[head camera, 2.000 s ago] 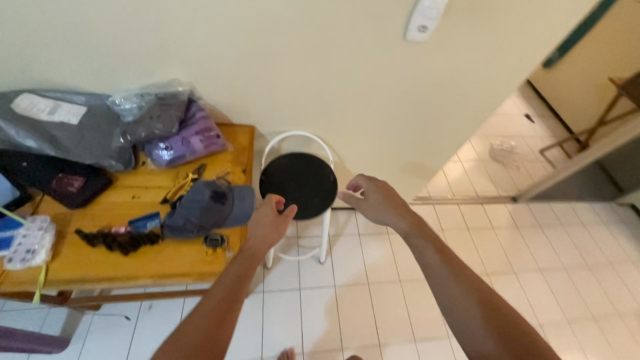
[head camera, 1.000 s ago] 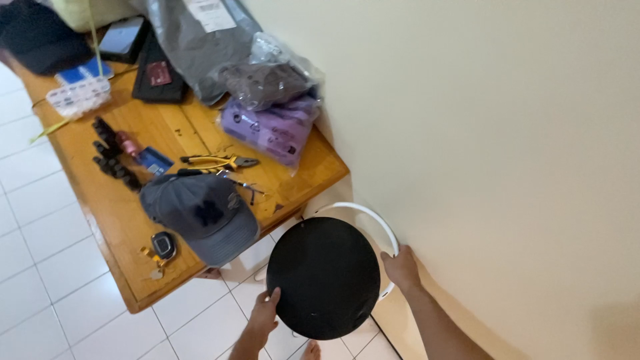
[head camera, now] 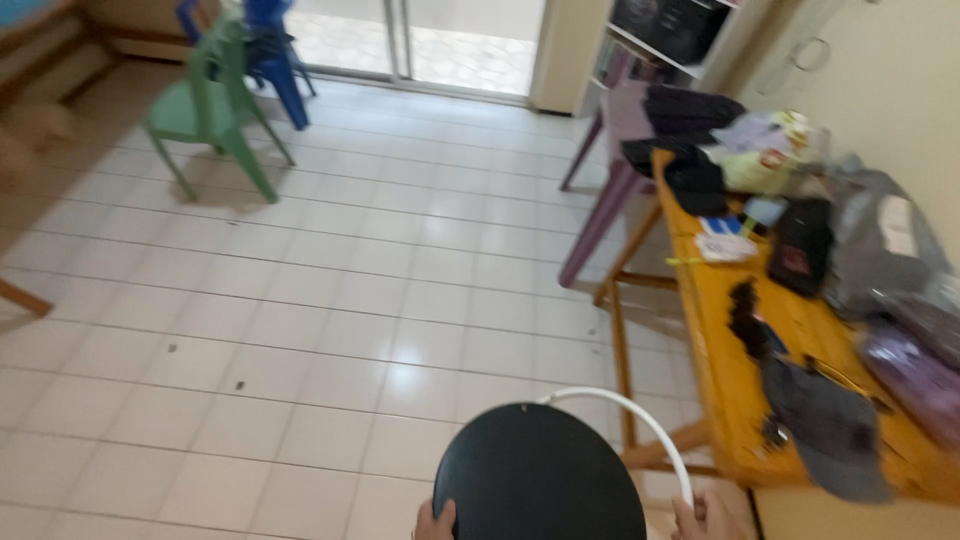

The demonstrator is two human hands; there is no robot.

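A stool with a round black seat [head camera: 536, 472] and a curved white metal rail [head camera: 652, 420] shows at the bottom of the view. My left hand [head camera: 435, 520] grips the left edge of the seat, thumb on top. My right hand [head camera: 705, 516] is closed around the white rail at its lower right end. The stool's legs are hidden below the seat. Right of the stool, a grey cap [head camera: 821, 427] lies on the wooden table [head camera: 694, 337].
The table also bears a black case [head camera: 801, 247] and plastic-wrapped packages [head camera: 881, 225]. Behind it is a purple plastic chair [head camera: 600, 217]. A green plastic chair [head camera: 199, 112] and a blue one [head camera: 281, 82] stand at the back left, near a sliding door.
Two seconds ago both hands were apart beside the stool; one second ago they were on its seat and rail, as now. The view has swung round to the room.
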